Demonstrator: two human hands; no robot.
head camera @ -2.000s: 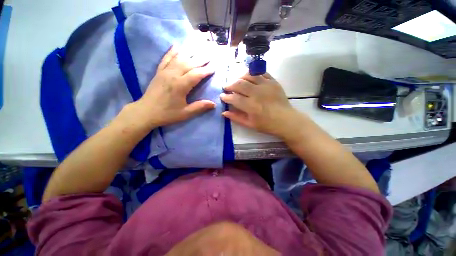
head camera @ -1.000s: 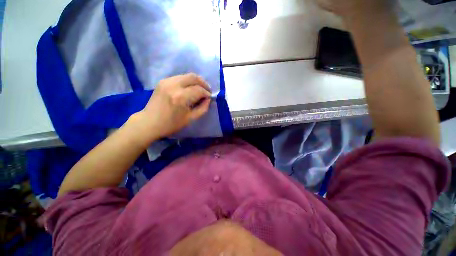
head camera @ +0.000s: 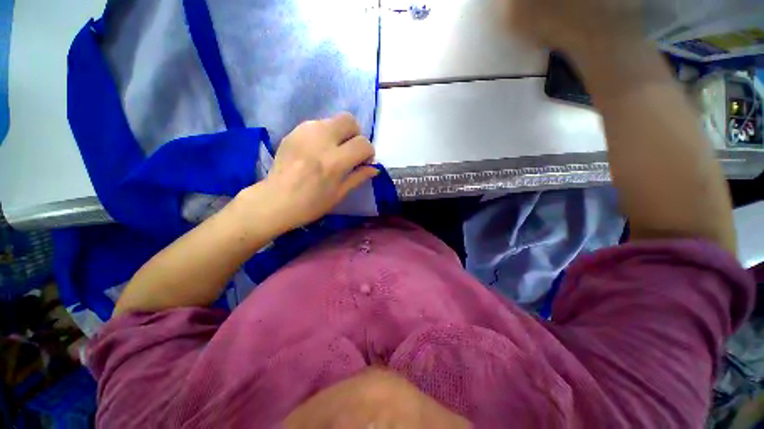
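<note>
The pale grey-blue panel (head camera: 293,67) lies on the white table, with its right edge running towards me. A blue strip (head camera: 211,63) crosses it, and a blue fabric panel (head camera: 88,134) curves around its left side and bunches near my left forearm. My left hand (head camera: 325,167) pinches the pale panel's right edge near the table front, beside a short blue band (head camera: 386,189). My right hand (head camera: 563,23) is raised at the top right, blurred and partly cut off; its fingers cannot be made out. The needle is out of the picture.
A black phone (head camera: 570,81) lies partly behind my right arm. A measuring tape (head camera: 503,176) runs along the table's front edge. Pale fabric (head camera: 536,239) hangs below the table at right. A small box with electronic-looking parts (head camera: 737,113) stands at the far right.
My left hand has moved from flat on the panel to pinching its edge nearer the front. My right hand has left the fabric and gone up and right. The machine head has left the view.
</note>
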